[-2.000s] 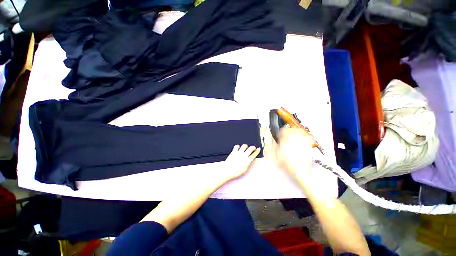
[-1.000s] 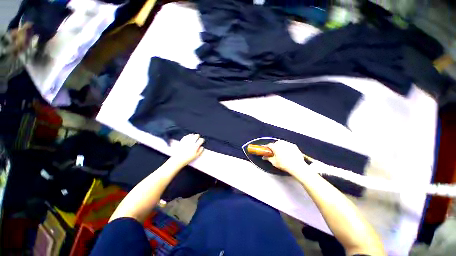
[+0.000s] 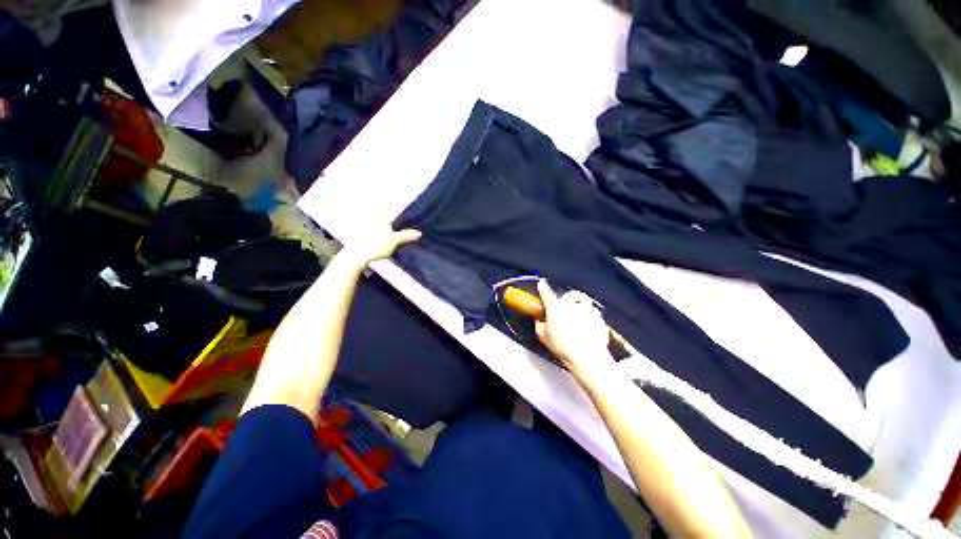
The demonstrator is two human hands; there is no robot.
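Observation:
Dark trousers [image 3: 548, 226] lie spread on the pale pressing table [image 3: 422, 137], with the waist end at the upper left and the legs running to the lower right. My right hand [image 3: 574, 324] is closed on the orange handle of the steam iron [image 3: 521, 303], which rests flat on the near leg close to the waist. The white hose [image 3: 738, 426] runs from it to the lower right. My left hand [image 3: 381, 244] is at the table's near edge, touching the waist corner; whether it grips the cloth is unclear. A bluish pocket-like patch [image 3: 448, 279] lies between my hands.
A crumpled dark garment pile [image 3: 706, 126] lies along the far side. Dark cloth [image 3: 400, 347] hangs below the near edge. A red and blue crate [image 3: 353, 458], yellow crate edges [image 3: 206, 358] and dark bundles are on the floor at left. A pale cloth [image 3: 195, 47] is at the upper left.
The view has turned towards the waist end. The iron has moved from the leg's hem, then mid-leg, up near the waist. My left hand has moved from the hem to the waist corner.

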